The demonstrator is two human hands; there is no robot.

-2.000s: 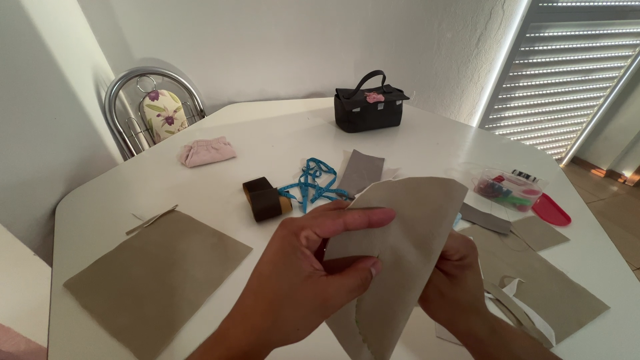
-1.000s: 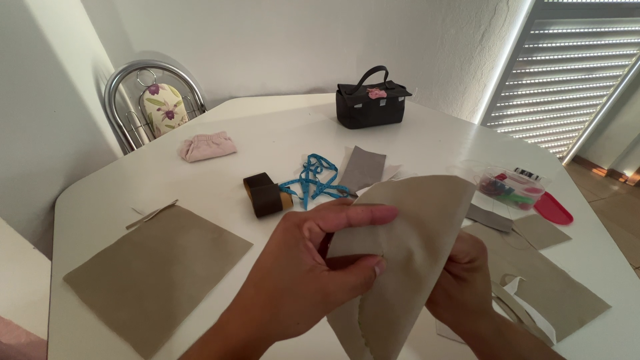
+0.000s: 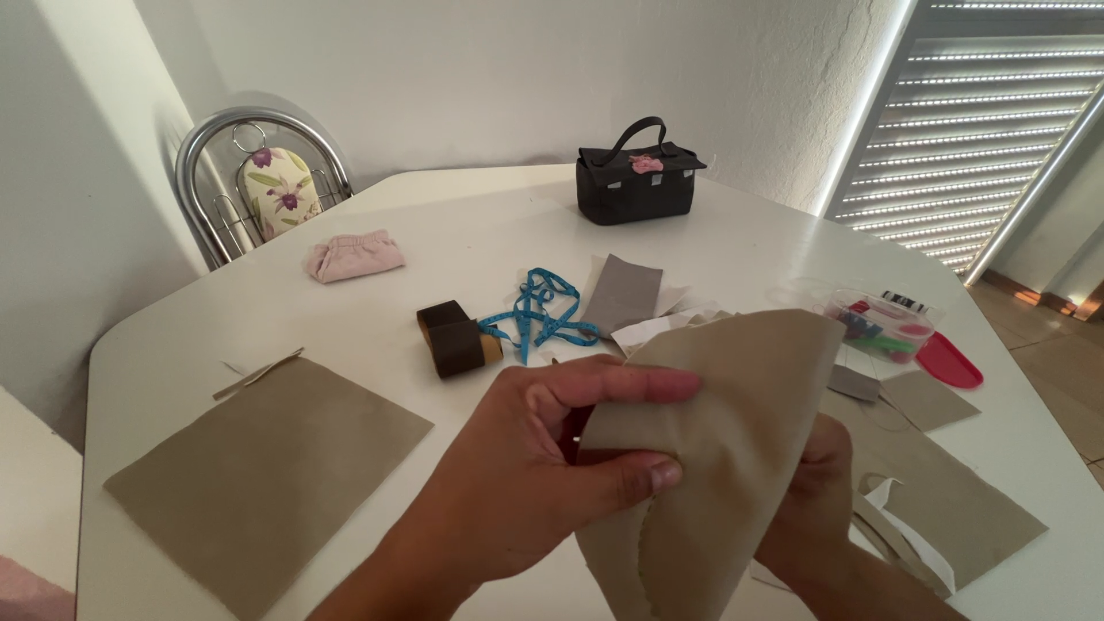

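Observation:
A beige piece of fabric or leatherette (image 3: 733,414), curved and folded over, is held up at the lower centre. My left hand (image 3: 569,448) pinches its left side, thumb and index finger lying on its near face. Behind the right edge of the piece is my right hand (image 3: 811,492), its fingers mostly hidden, so what they grip cannot be seen. Something dark red shows between my left thumb and index finger, too covered to name. A line of stitches or a notched edge runs down the lower left of the piece.
Around lie a flat beige sheet (image 3: 267,483), a dark brown roll (image 3: 453,338), a blue tape measure (image 3: 552,315), a grey piece (image 3: 625,293), folded pink cloth (image 3: 355,256) and a plastic box (image 3: 884,323) beside a red lid (image 3: 949,360). Further back stands a black handbag (image 3: 636,190). More beige pieces (image 3: 975,509) lie right.

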